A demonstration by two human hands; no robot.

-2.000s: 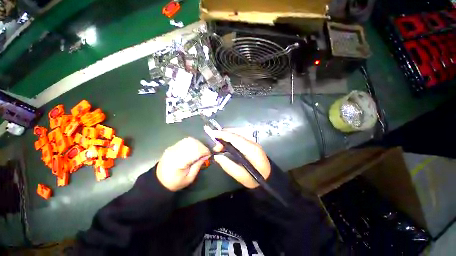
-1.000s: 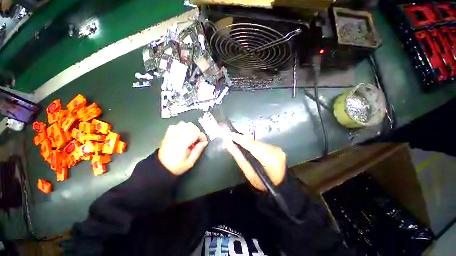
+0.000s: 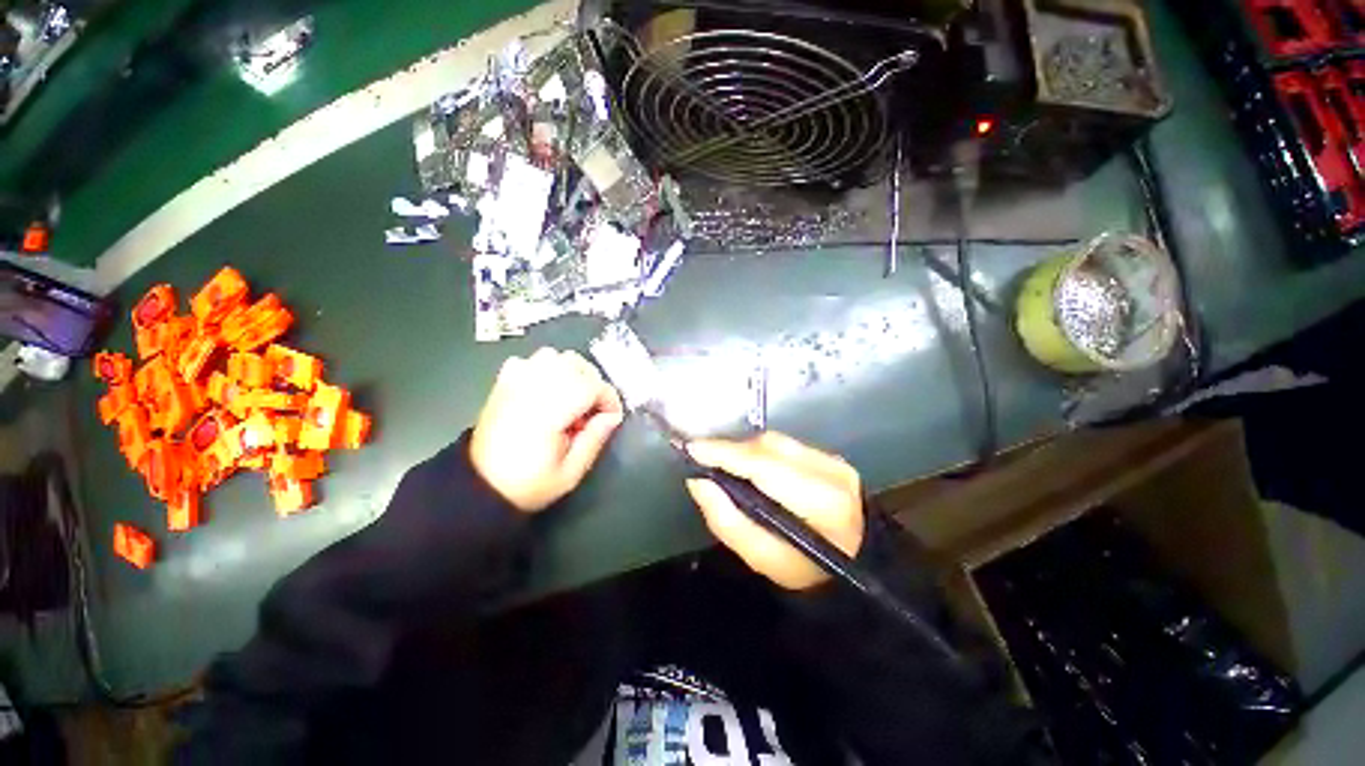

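Observation:
My right hand [image 3: 782, 509] holds a black pen-like soldering iron [image 3: 794, 527], its tip pointing up and left. The tip is near a small silver-white piece [image 3: 623, 359] just right of my left hand. My left hand [image 3: 542, 430] is curled with its fingertips together at the lower end of this piece; whether it grips the piece or something else is too blurred to tell. A pile of silver-white and grey boards [image 3: 547, 202] lies beyond my hands. Orange housings [image 3: 210, 397] are heaped at the left.
A black fan with a round wire guard [image 3: 749, 108] stands behind. Right of it are a square tray [image 3: 1097, 63] and a yellow-green round container [image 3: 1097, 304]. A black cable [image 3: 973, 344] runs down the mat. An open carton with black plastic [image 3: 1130, 644] is lower right.
The view has shifted a little. My right hand has moved right and slightly back from my left hand, and the silver-white piece now shows between them. The orange piece seen at my left fingers earlier is not visible.

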